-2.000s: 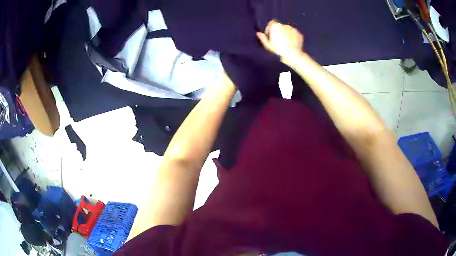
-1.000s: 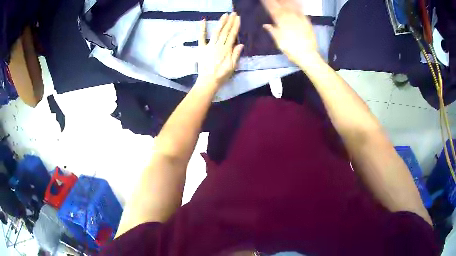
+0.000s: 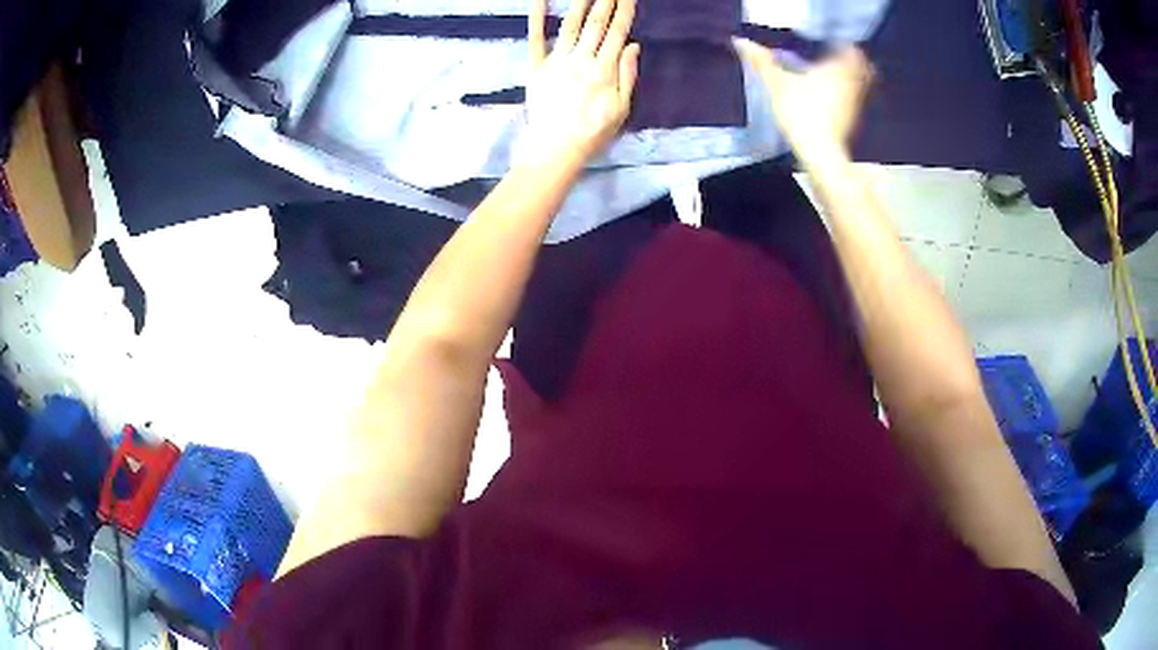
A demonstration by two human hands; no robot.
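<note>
A dark garment panel with pale grey-white interfacing [image 3: 419,140] lies spread on the dark-covered table, crossed by a dark strip near the top. A dark rectangular piece [image 3: 692,83] lies on the interfacing between my hands. My left hand [image 3: 582,89] lies flat with its fingers apart on the interfacing, at the left edge of that piece, holding nothing. My right hand [image 3: 813,95] is blurred at the right part of the panel; whether its fingers hold the cloth edge cannot be told.
The iron [image 3: 1007,38] is partly in view at the upper right, with yellow hoses [image 3: 1107,216] running down. A tan rounded form [image 3: 51,172] is at the left edge. Blue baskets [image 3: 213,533] and a red one [image 3: 137,480] are on the floor. Dark cloth [image 3: 337,273] hangs at the table's front.
The dark cloth that covered the panel has been opened out, showing the interfacing and rectangular piece. My left hand moved up and flattened there; my right hand moved right from the piece.
</note>
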